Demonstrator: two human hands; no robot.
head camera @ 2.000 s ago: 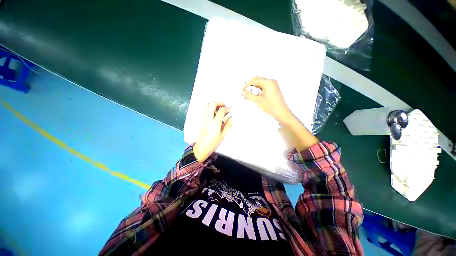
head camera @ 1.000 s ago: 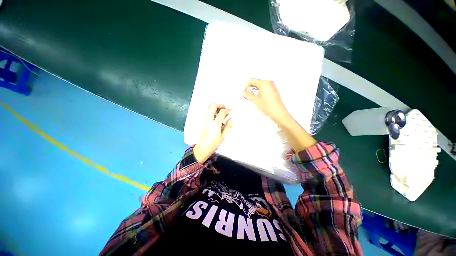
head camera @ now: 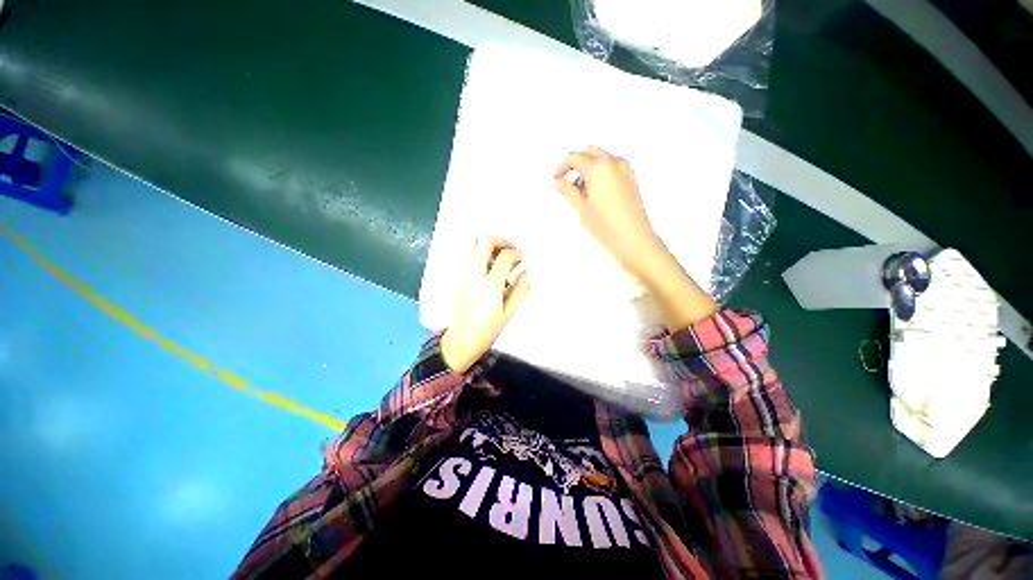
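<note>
A large white stack of poly bags [head camera: 527, 125] lies in front of my body, washed out by glare. My left hand [head camera: 485, 297] rests on its left part with fingers curled; glare hides whether anything is between them. My right hand [head camera: 603, 195] is over the middle of the stack, fingertips pinched together around a small whitish bit that looks like the wiping cloth [head camera: 575, 179]. Crinkled clear film [head camera: 742, 232] sticks out at the stack's right side.
A whitish bottle [head camera: 836, 278] with a shiny round cap and a folded cream-white piece [head camera: 942, 363] lie at the right. A bagged white bundle [head camera: 685, 25] is on the belt beyond the pale rail [head camera: 804, 181]. A blue stool [head camera: 34, 164] stands far left.
My right hand has moved a little away from my body, up the stack. My left hand has barely moved. The bagged bundle on the far belt has shifted left.
</note>
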